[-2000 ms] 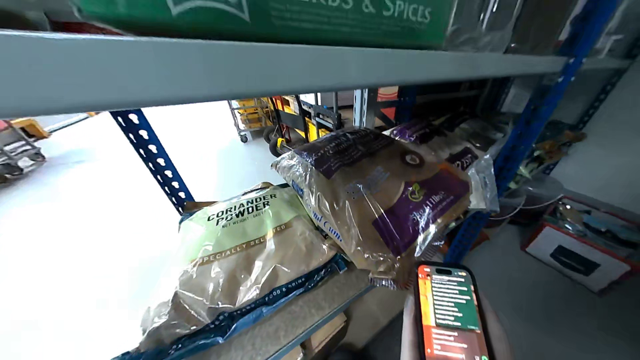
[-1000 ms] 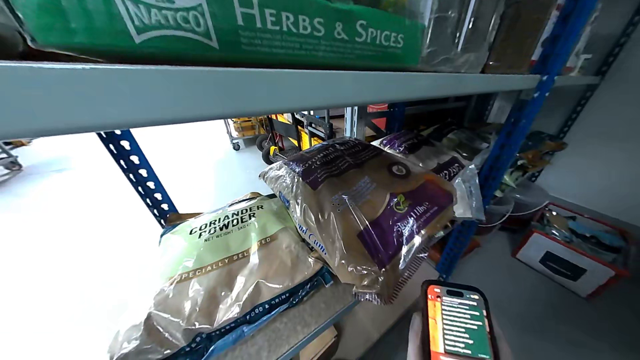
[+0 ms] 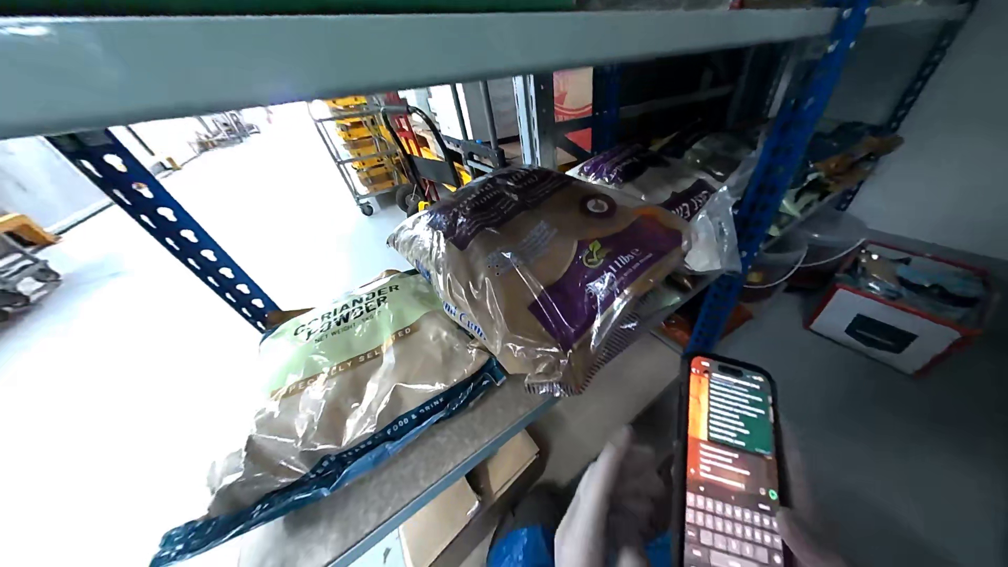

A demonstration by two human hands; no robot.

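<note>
My right hand [image 3: 799, 512] holds a smartphone [image 3: 732, 465] upright at the lower right, its screen lit with text bubbles and a keyboard. Just left of the phone is my left hand [image 3: 610, 504], blurred, fingers raised, with nothing seen in it. Ahead of both hands, a plastic bag of coriander powder [image 3: 370, 354] lies on the shelf board [image 3: 425, 472]. A brown plastic bag with a purple label [image 3: 543, 268] leans against its right side. Behind that lies another bag with purple print [image 3: 630, 169].
A grey shelf beam [image 3: 394, 59] crosses above the bags, between blue perforated uprights [image 3: 787, 165]. Cardboard boxes [image 3: 441, 520] sit under the board. Lidded tubs [image 3: 827, 236] and a red-edged white box [image 3: 890, 327] stand at right. A hand truck [image 3: 425, 157] stands beyond.
My left hand has come into view beside the phone. A keyboard now shows on the phone's screen. The view has shifted, and the green box above is mostly out of frame.
</note>
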